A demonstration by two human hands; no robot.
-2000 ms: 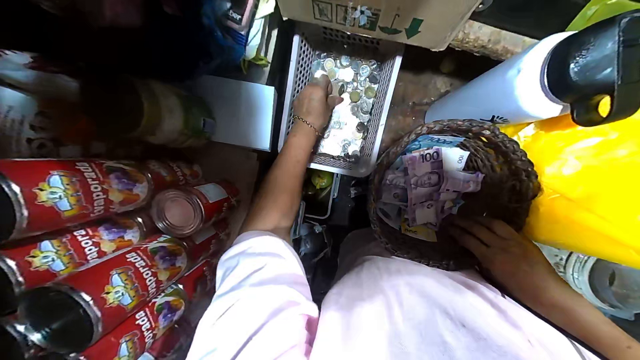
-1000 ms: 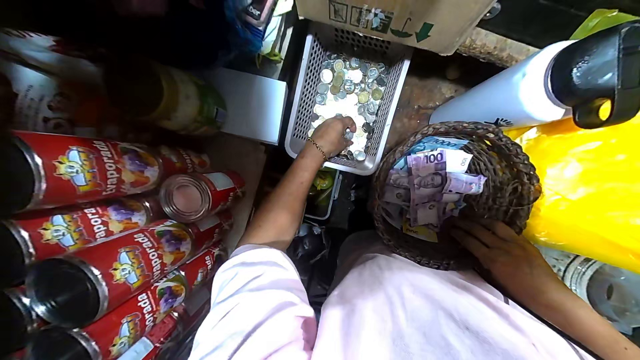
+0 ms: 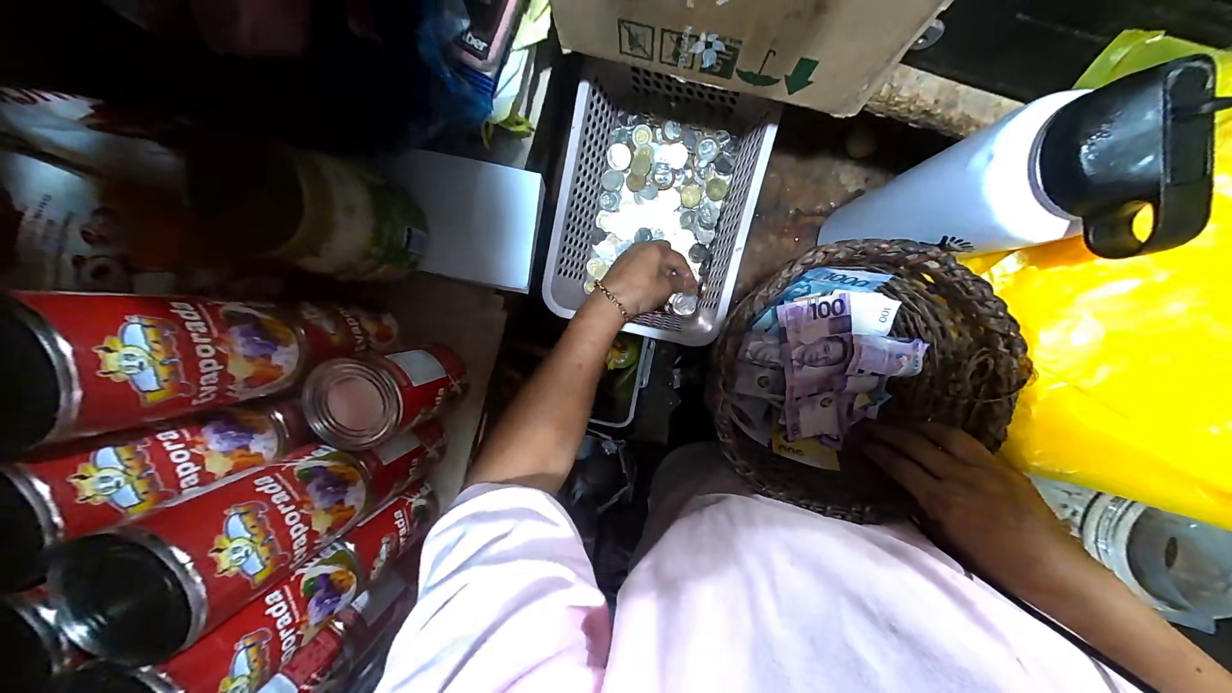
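Observation:
My left hand (image 3: 652, 280) is at the near end of a light plastic basket (image 3: 558, 252), its fingers bent down at a coin (image 3: 682, 304); whether they grip it is not clear. Many more coins (image 3: 664, 175), silver and yellowish, lie spread over the basket's floor. Beside it, to the right, a round woven basket (image 3: 1001, 337) holds paper banknotes (image 3: 818, 361), purple ones over blue and yellow ones. My right hand (image 3: 948, 472) reaches over the near right rim of the woven basket, fingertips inside near the notes. Shadow hides what its fingers touch.
Red evaporada cans (image 3: 212, 351) are stacked at the left, with a white box (image 3: 481, 219) behind them. A cardboard box (image 3: 741, 43) overhangs the far end of the coin basket. A white bottle with a black lid (image 3: 972, 178) and a yellow plastic bag (image 3: 1126, 356) are at the right.
My left hand has moved from the far left part of the coin basket to its near end. My right hand has stayed at the woven basket.

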